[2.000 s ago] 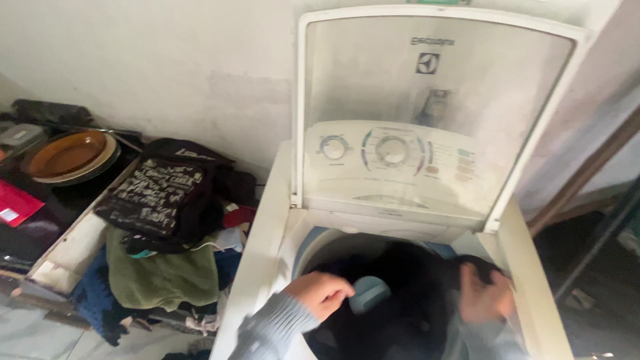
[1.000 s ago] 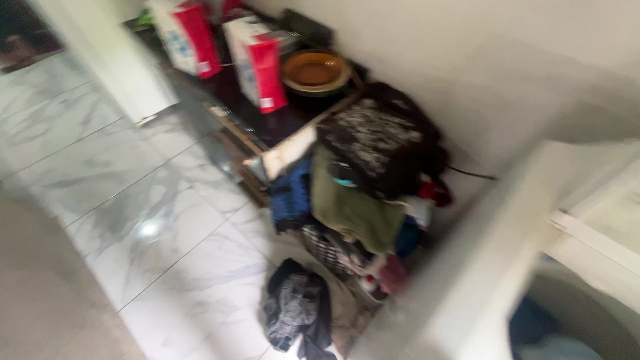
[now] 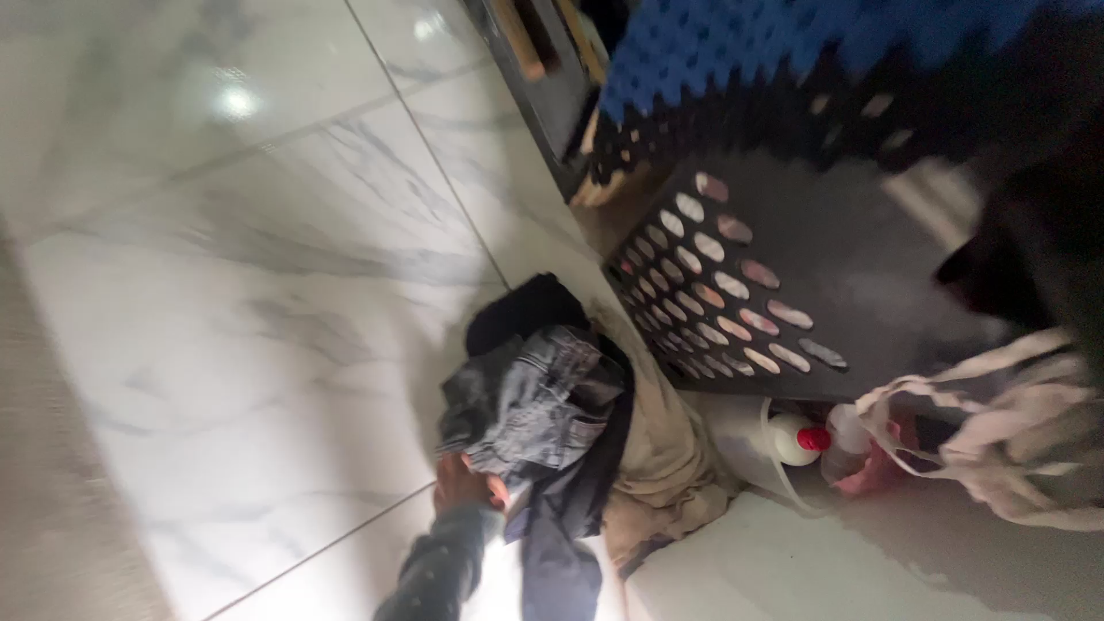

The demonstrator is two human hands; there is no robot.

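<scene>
My left hand (image 3: 468, 487) reaches in from the lower edge, its fingers at the near edge of faded grey denim jeans (image 3: 561, 392) on the floor. Blur hides whether the fingers are closed on the cloth. Black cloth (image 3: 528, 310) lies at the far side of the jeans, and a dark garment (image 3: 561, 569) trails towards the bottom edge. Beige cloth (image 3: 660, 440) is bunched just right of them. My right hand is out of view.
A dark perforated plastic basket (image 3: 871, 285) stands at the right, with blue textured cloth (image 3: 733, 52) above. Below it are a red-capped bottle (image 3: 793, 440) and pale straps (image 3: 1009, 431). Marble-look tiles (image 3: 259, 328) cover the floor at left.
The view has swung from the washing machine down to the floor clothes. Two seconds ago both hands were in the machine's tub over dark cloth; now my left hand is at the grey jeans.
</scene>
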